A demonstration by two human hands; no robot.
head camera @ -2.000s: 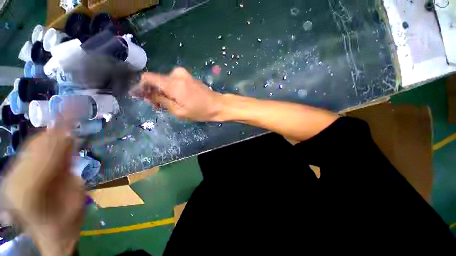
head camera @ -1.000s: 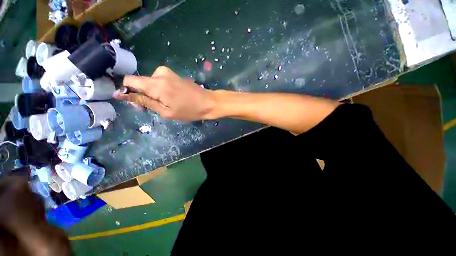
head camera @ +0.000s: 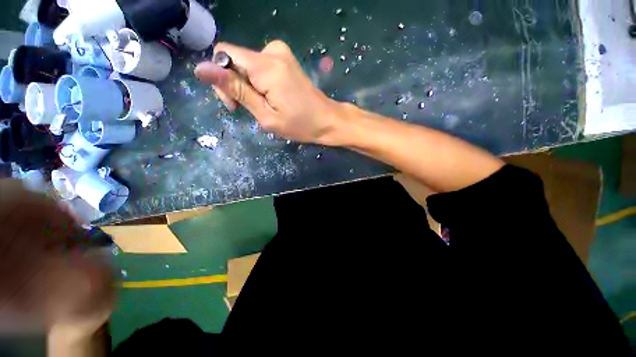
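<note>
My right hand (head camera: 268, 87) is in a fist above the bench, shut on a thin punch (head camera: 223, 59). Only the punch's round dark end shows at the thumb; the rest is hidden in the fist. The fist is to the right of the piled cylindrical housings, apart from them. The nearest are a white-grey housing (head camera: 155, 61) and a black housing (head camera: 150, 15). A light blue housing (head camera: 97, 100) lies further left. My left hand (head camera: 63, 258) is at the lower left, heavily blurred and partly cut off; I cannot tell what it holds.
The dark green bench top (head camera: 279, 164) bears scattered tiny specks and a small white clump (head camera: 207, 141). White sheets (head camera: 608, 70) lie at the right. Carton flaps (head camera: 143, 238) show below the bench edge, over a green floor with a yellow line (head camera: 174, 282).
The view has shifted, so the pile sits higher in the picture. My right hand has moved right, away from the white-grey housing, with the punch. My left hand shows more at the lower left.
</note>
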